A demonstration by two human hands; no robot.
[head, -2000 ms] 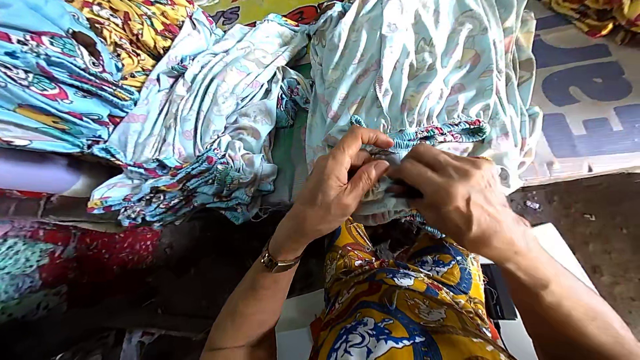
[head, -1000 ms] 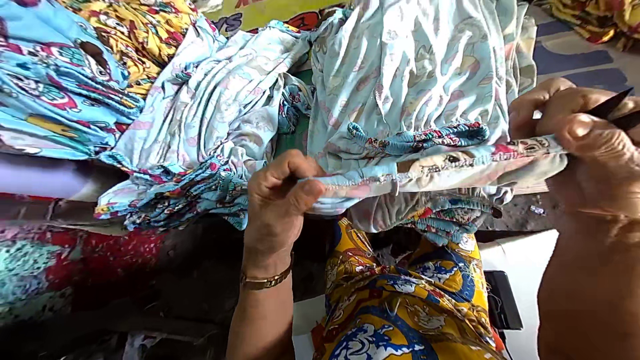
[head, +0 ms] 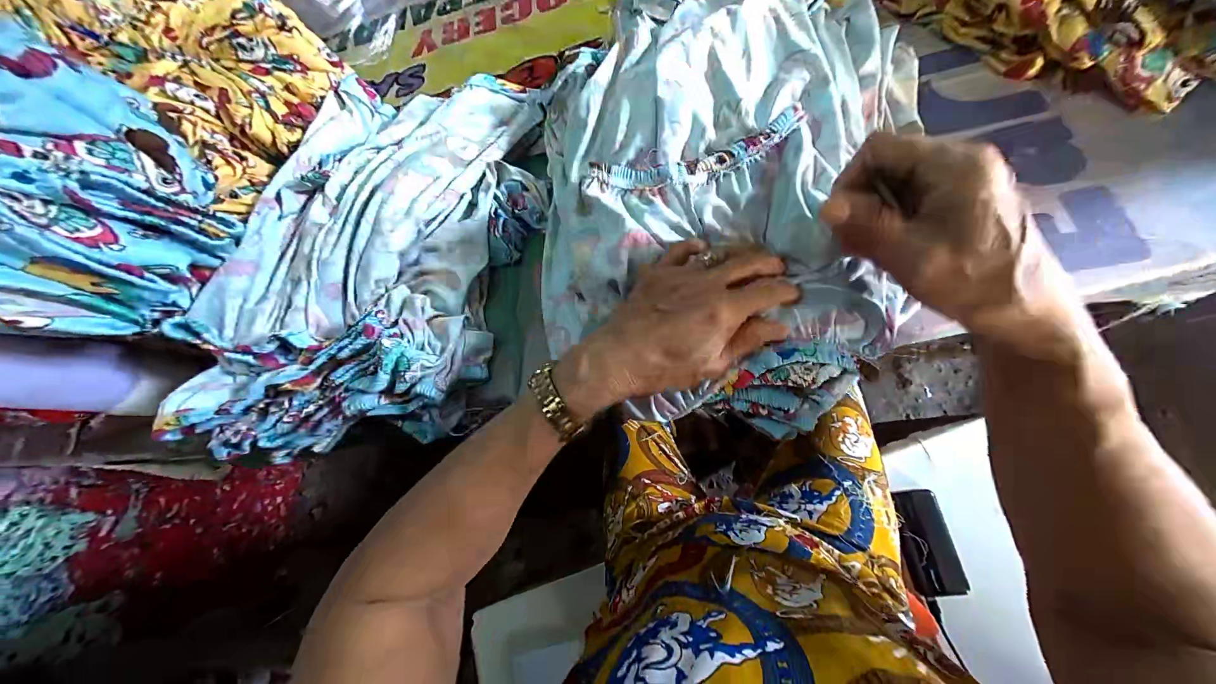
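My left hand (head: 708, 309) lies flat on a light blue printed garment (head: 750, 209), its fingers slightly spread on the cloth. An elastic gathered edge (head: 703, 166) runs across the garment above that hand. My right hand (head: 936, 223) is raised just right of the garment, blurred, with its fingers curled; whether something is inside it cannot be made out. Below my left hand, gathered edges of more blue printed cloth (head: 793, 380) hang over the table's edge. A second pile of light blue garments (head: 361, 237) lies to the left.
Bright blue printed cloth (head: 85, 209) and yellow printed cloth (head: 228, 85) are heaped at the left. More yellow cloth (head: 1092, 38) lies at the top right. A printed banner (head: 1092, 199) covers the table. A black device (head: 931, 541) rests on a white surface beside my lap.
The elastic edge that both hands held stretched one second ago is released. My left hand has come down flat on the garment; the dark pointed tool seen at my right hand no longer shows.
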